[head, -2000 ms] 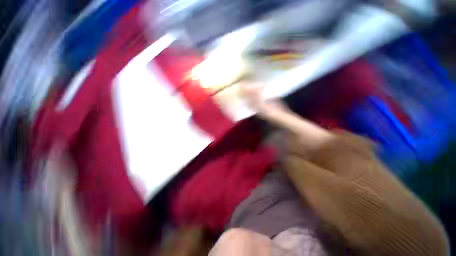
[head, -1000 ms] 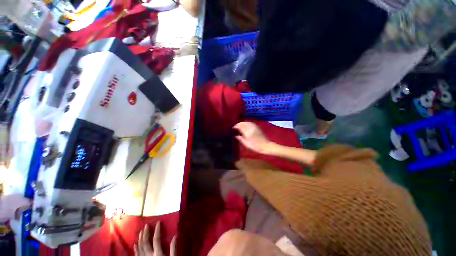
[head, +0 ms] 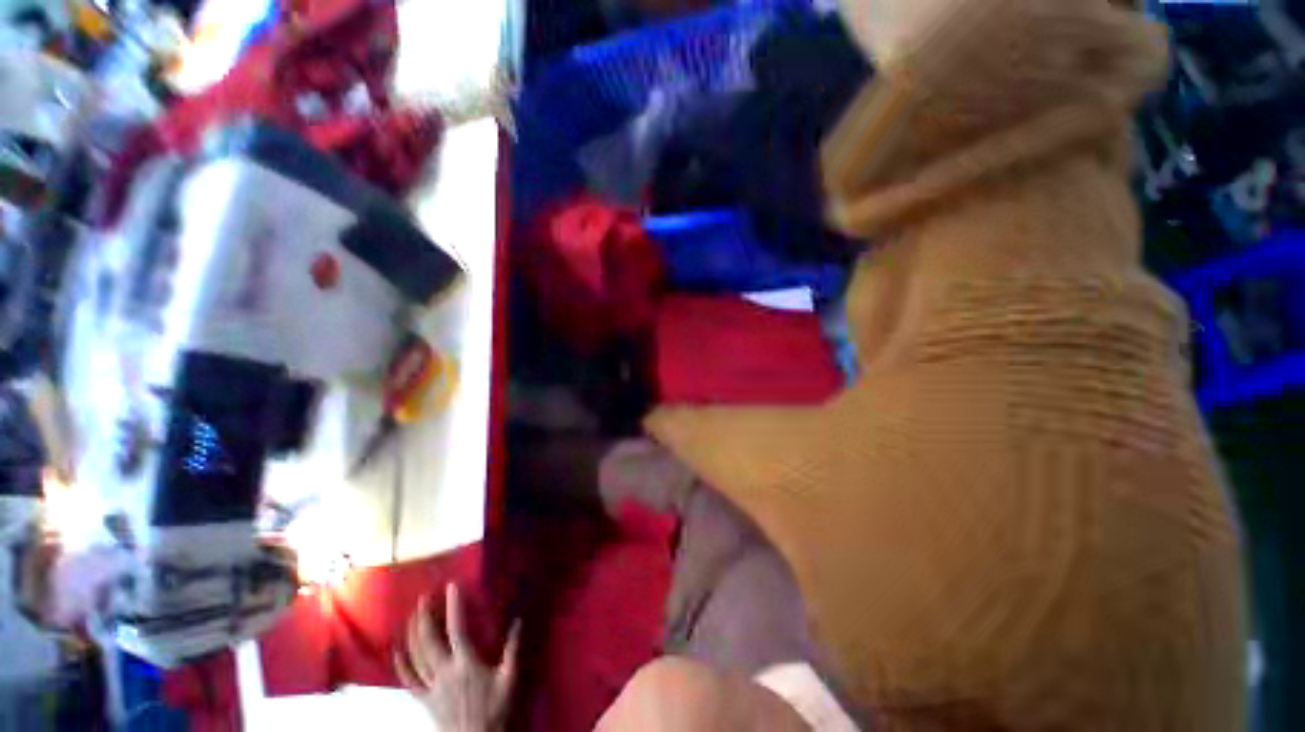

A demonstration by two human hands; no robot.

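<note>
My left hand point(head: 461, 669) lies with spread fingers on a dark red cloth panel point(head: 365, 622) on the machine table, below the lit needle area. It grips nothing visible. My right arm, in a mustard knit sleeve, reaches up the picture. My right hand point(head: 890, 20) is blurred and cut off by the top edge, so its fingers and anything in them are hidden. A white sewing machine head point(head: 265, 272) with a dark display stands left of the panel. More dark red pieces point(head: 744, 350) lie beside my lap.
Shears point(head: 415, 386) with red and yellow handles lie on the white table point(head: 455, 215). A red heap point(head: 336, 79) lies behind the machine. A blue crate point(head: 651, 65) and dark cloth point(head: 809, 143) are beyond my lap. A blue frame point(head: 1259, 322) stands at right.
My right hand has moved from the red pieces beside my lap up to the top edge. The person in dark clothing no longer clearly shows. My left hand stays on the panel, with more of it in view.
</note>
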